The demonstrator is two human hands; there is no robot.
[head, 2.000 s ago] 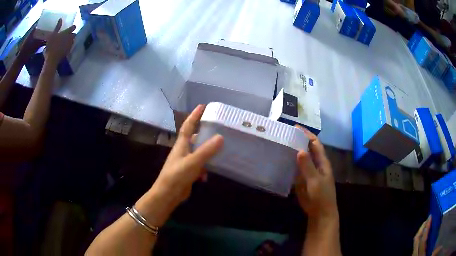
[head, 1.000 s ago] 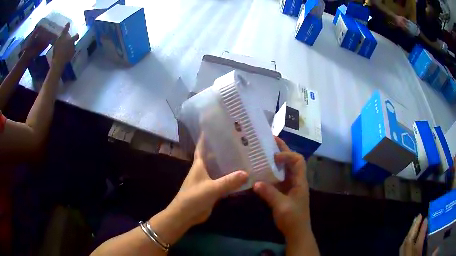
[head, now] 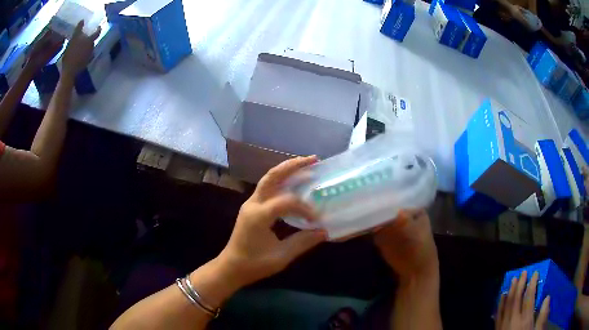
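A rounded, translucent white appliance body [head: 368, 193] with a pale green strip showing on it is held above the table's front edge; it is blurred. My left hand [head: 265, 219] grips its left end, thumb below and fingers on top. My right hand [head: 410, 242] holds it from below at the right, fingers partly hidden. Behind it an open carton [head: 297, 122] stands on the table, plain grey-white inside, flaps spread, with no contents visible. A white-faced printed carton [head: 394, 106] is just right of it, partly covered by the appliance.
Blue and white cartons [head: 504, 158] stand at the right and another [head: 155, 35] at the back left of the white table [head: 174, 122]. Several more are farther back. Another person's hands [head: 74, 55] hold a white item at left; a hand [head: 523, 300] rests on a blue carton at lower right.
Both hands have turned the appliance from its ribbed side to the side with the green strip and shifted it right. The neighbour's blue carton at lower right has moved and tilted.
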